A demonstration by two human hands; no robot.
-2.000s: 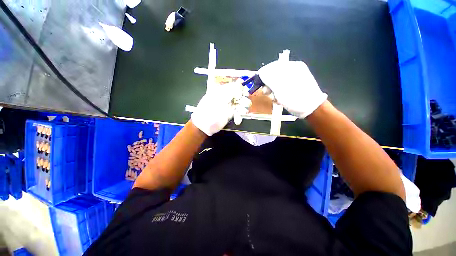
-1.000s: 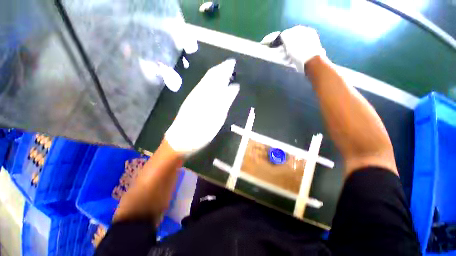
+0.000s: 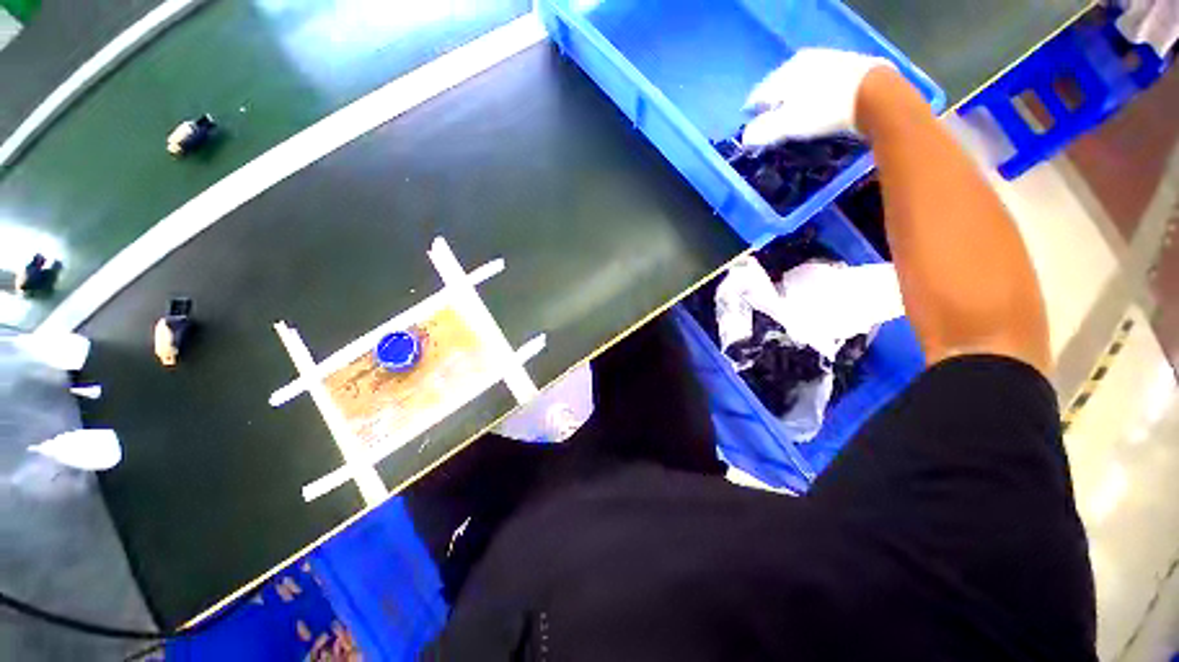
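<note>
My right hand (image 3: 815, 101), in a white glove, is in the light blue bin (image 3: 647, 110) at the upper right, its fingertips at the black plastic parts (image 3: 808, 175). Whether it holds one cannot be told. My left hand is not in view. The blue cup (image 3: 398, 348) stands on the tan pad (image 3: 433, 382), framed by white tape. A joined piece (image 3: 172, 330), tan at one end and black at the other, lies on the dark green bench top left of the pad.
Two more joined pieces (image 3: 191, 135) lie on the green conveyor belt at the left. White bottles (image 3: 80, 449) lie at the left edge. A bin below the bench holds a white bag (image 3: 828, 304) and black parts. Tan parts (image 3: 323, 643) are in a bin at the bottom left.
The view has swung to the right. My right hand has gone from the belt's edge, where it held a piece, to the right bin. My left hand has left the picture.
</note>
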